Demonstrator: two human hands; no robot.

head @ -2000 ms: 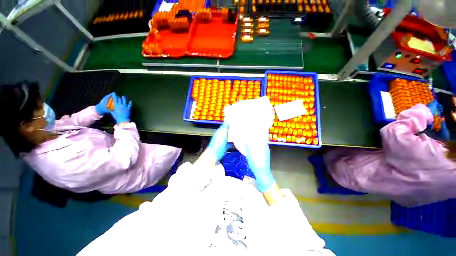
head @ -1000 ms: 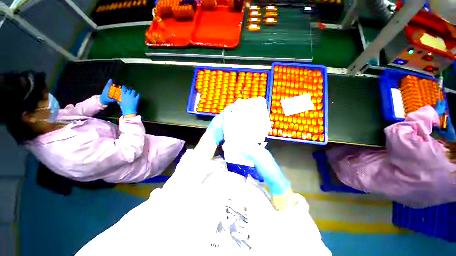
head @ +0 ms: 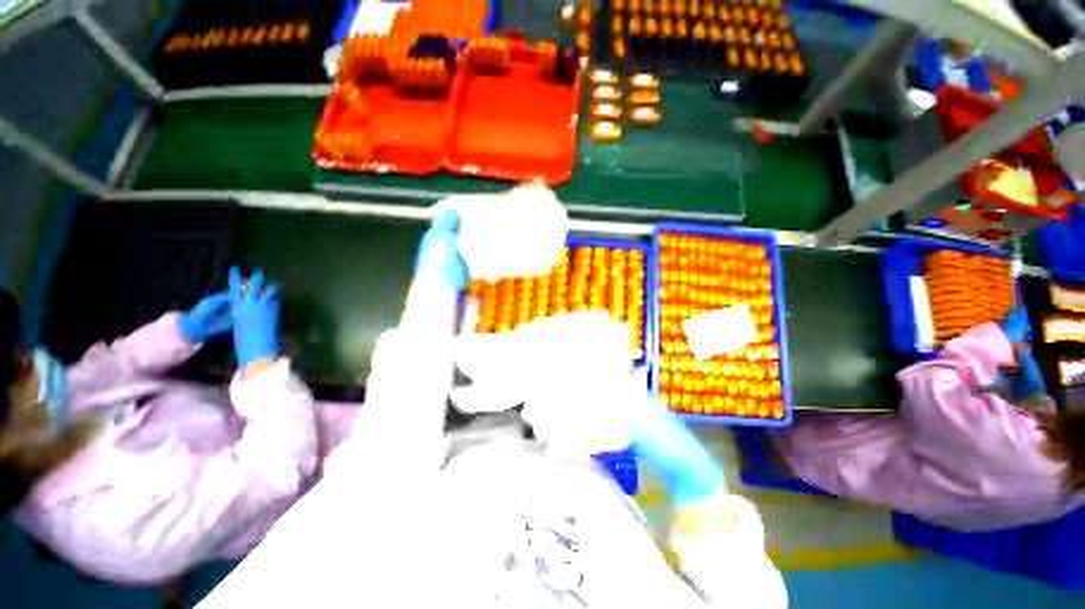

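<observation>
My left hand [head: 443, 252], in a light blue glove, holds a crumpled white wipe [head: 512, 233] over the back edge of the left blue tray [head: 648, 309]. A small tan-orange tip shows at the wipe's top; I cannot tell what it is. My right hand [head: 676, 454], also gloved, holds another white cloth [head: 565, 371] over the tray's front; its fingers are washed out by glare. Orange-gold parts [head: 607, 276] stand in rows in the left tray. The right blue tray [head: 784, 345] holds fuller rows, with a white wipe stack [head: 720, 332] on top.
Red-orange trays [head: 514, 125] and a few loose parts [head: 606, 104] are on the raised green shelf behind. A metal rail [head: 357, 205] runs between shelf and bench. A coworker [head: 179, 440] works at left, another [head: 952, 416] at right beside a blue tray [head: 898, 297].
My left hand has moved up and left with a white wipe, apart from my right hand. The white cloth between my hands now shows as two separate pieces. The view has shifted.
</observation>
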